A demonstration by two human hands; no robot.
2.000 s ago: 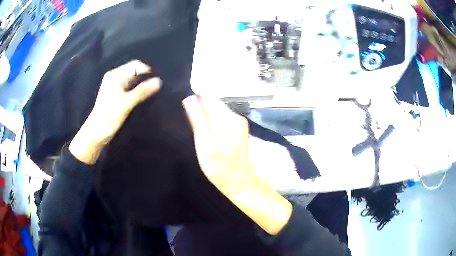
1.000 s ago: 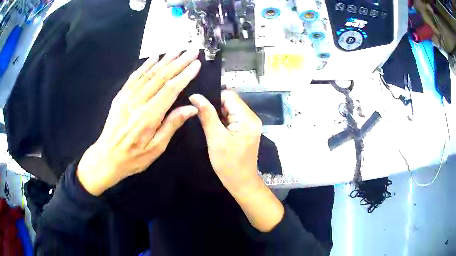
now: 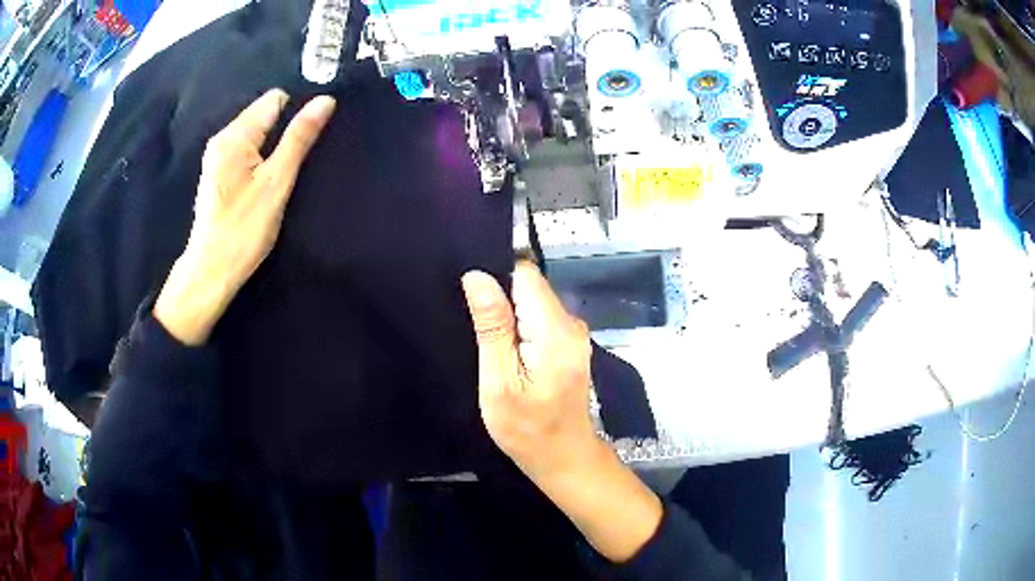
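Observation:
A black garment panel (image 3: 363,272) lies over the table left of the needle area, its right edge at the presser foot (image 3: 494,159) of the white JACK overlock machine (image 3: 670,125). My left hand (image 3: 244,193) is on the left part of the cloth, thumb and index finger apart; whether it pinches any cloth cannot be told. My right hand (image 3: 533,363) grips the panel's right edge below the presser foot, thumb on top and fingers partly hidden under the cloth.
A grey scrap opening (image 3: 613,293) is right of my right hand. A narrow black strip (image 3: 622,392) hangs near the table's front edge. Dark tapes and a cord (image 3: 834,335) lie on the table at the right. Snips (image 3: 948,244) lie near the control panel (image 3: 829,68). Red cloth is at the lower left.
My left hand has moved up and left, away from the presser foot, and its thumb and index finger have spread. My right hand has moved slightly down. More flat black cloth shows between the hands.

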